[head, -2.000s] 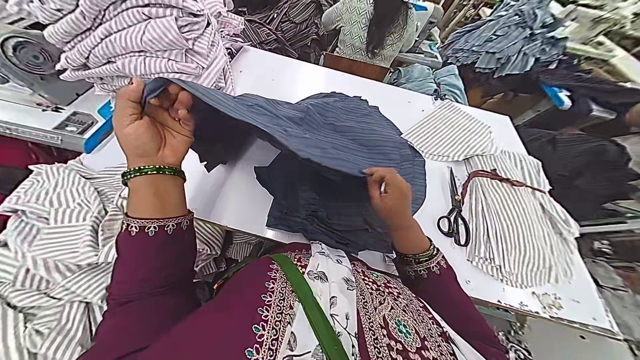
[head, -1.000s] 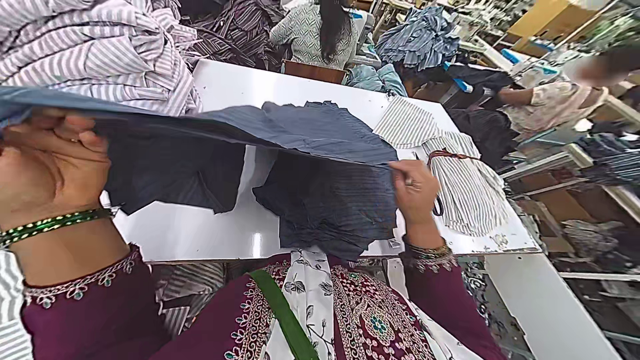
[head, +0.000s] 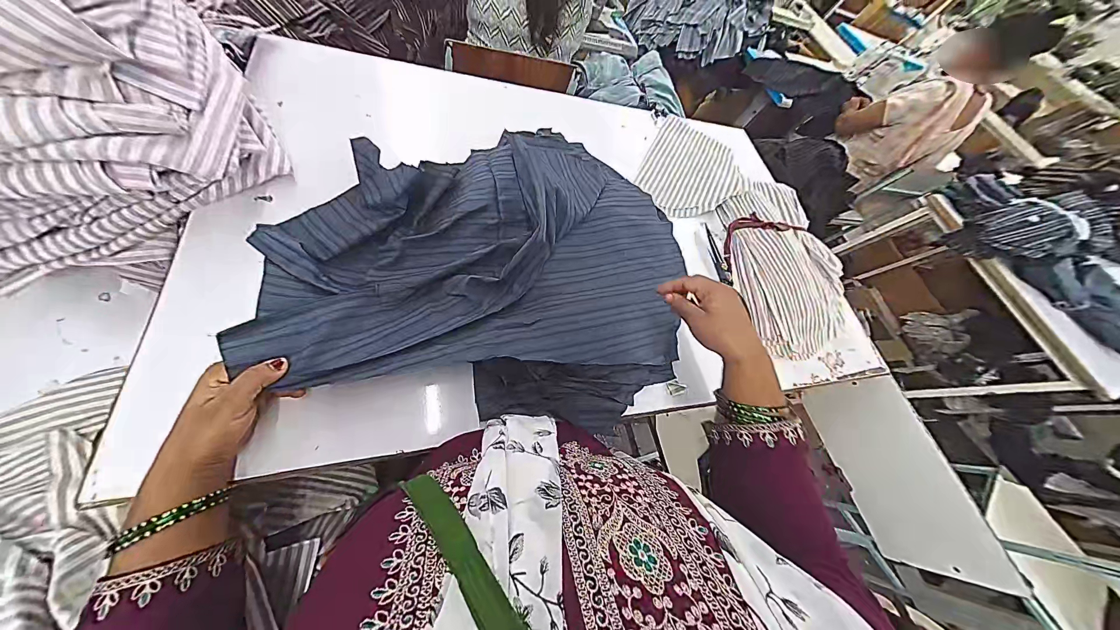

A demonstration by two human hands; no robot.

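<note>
A dark blue striped fabric piece point(head: 455, 254) lies spread and wrinkled over the white table point(head: 350, 96). My left hand point(head: 232, 407) pinches its lower left corner, thumb on top. At the right edge of the cloth is my right hand point(head: 713, 319), fingers bent; whether they grip the edge is hard to tell. More dark blue fabric point(head: 551, 389) shows underneath, by the table's near edge. Right of the cloth lie a pale striped cut piece point(head: 689, 166) and a striped fabric bundle point(head: 779, 280) tied with a dark red strip. Scissors point(head: 717, 254) are partly hidden behind my right hand.
A large heap of striped fabric point(head: 131, 131) rises at the left. Past the table's far edge are a wooden chair back point(head: 507, 66) and a seated person. Another person point(head: 919, 122) works at the upper right, near piles of dark cloth point(head: 801, 175).
The blue fabric was lifted and stretched between my hands; now it lies lower, spread over the table. My left hand has come down toward the table's near left part.
</note>
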